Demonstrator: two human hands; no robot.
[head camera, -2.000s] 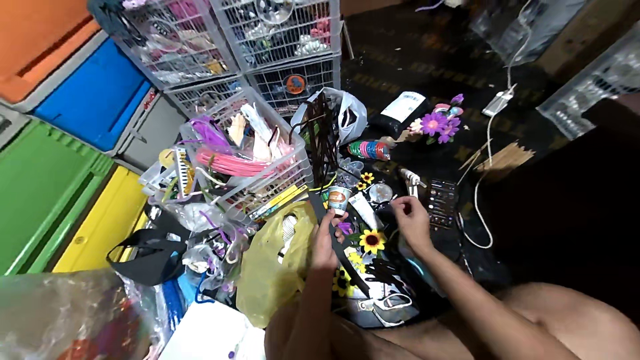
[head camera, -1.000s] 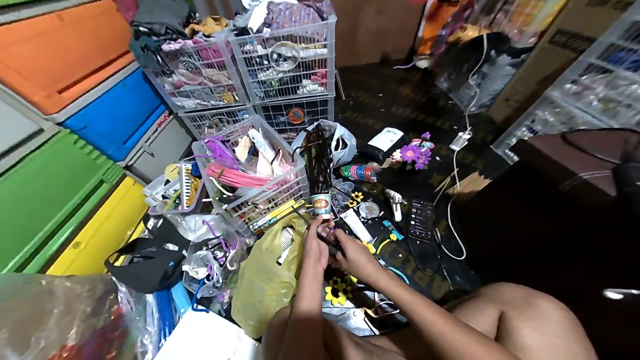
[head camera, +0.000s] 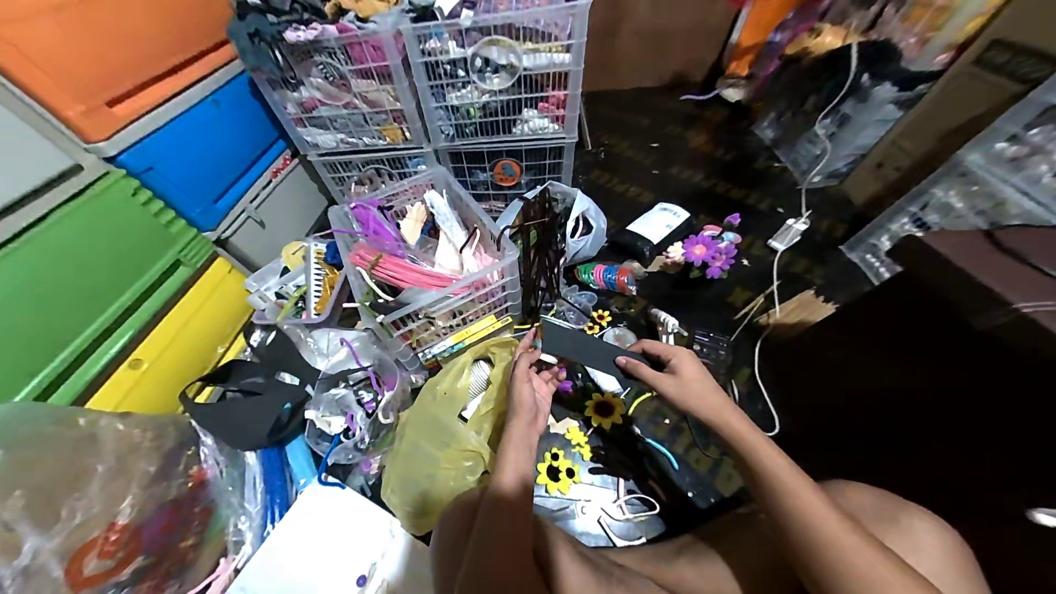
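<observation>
A flat dark grey strip (head camera: 587, 346) is stretched between my hands. My right hand (head camera: 672, 375) pinches its right end between thumb and fingers. At its left end my left hand (head camera: 532, 384) has the thumb and index finger raised against it, with a small printed item partly hidden there. Below the strip lie a sunflower head (head camera: 605, 410) and several yellow flower pieces (head camera: 558, 472). White-handled scissors (head camera: 631, 507) rest near my legs. Beside my left forearm stands a yellow plastic bag (head camera: 445, 445).
A clear basket (head camera: 487, 289) of pink and purple craft stems stands ahead on the left, before stacked crates (head camera: 495, 82). Coloured drawers (head camera: 107, 272) line the left. Purple flowers (head camera: 711, 250), a black package (head camera: 656, 227) and a white cable (head camera: 775, 355) lie on the right.
My hands were close together one second ago; now they are apart, with the dark strip stretched out between them. The right hand has moved to the right.
</observation>
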